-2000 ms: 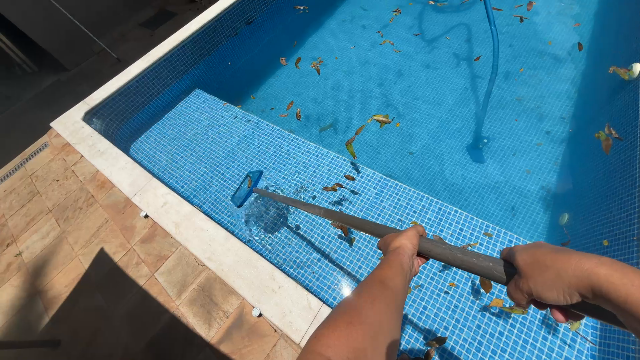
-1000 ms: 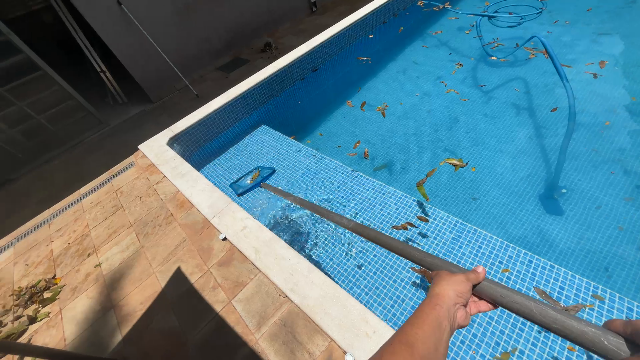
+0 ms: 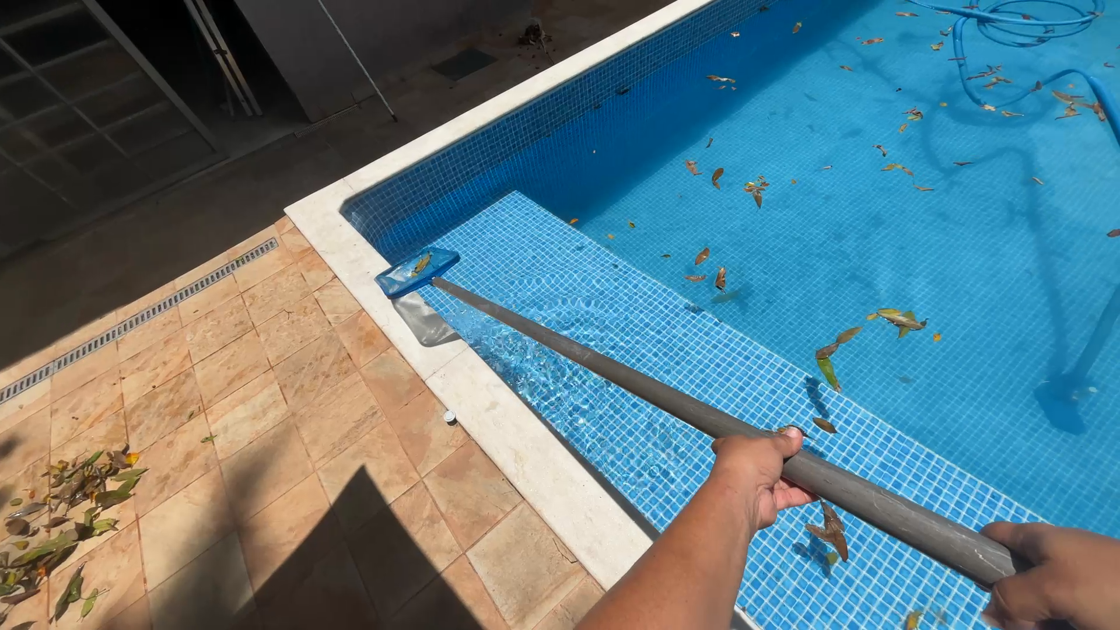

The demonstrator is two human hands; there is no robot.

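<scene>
A long grey pole (image 3: 612, 369) runs from the lower right to a blue leaf skimmer net (image 3: 418, 271) at the pool's near left corner. My left hand (image 3: 759, 477) grips the pole partway along. Closer to its near end, my right hand (image 3: 1054, 569) is closed around it at the frame's right edge. The net's frame is over the white coping, above the water, with a leaf in it and its wet mesh bag (image 3: 424, 319) hanging onto the stone. Brown and green leaves (image 3: 899, 321) float on the pool water.
A pile of leaves (image 3: 66, 525) lies on the stone paving at left. White coping (image 3: 525, 464) borders the pool, with a drain grate (image 3: 140, 319) beyond the paving. A blue hose (image 3: 962, 61) and a submerged cleaner head (image 3: 1063, 402) are in the pool.
The skimmer net has gone from over the tiled pool ledge to the coping, and its bag now shows hanging down. Both hands remain on the pole. The view has swung left.
</scene>
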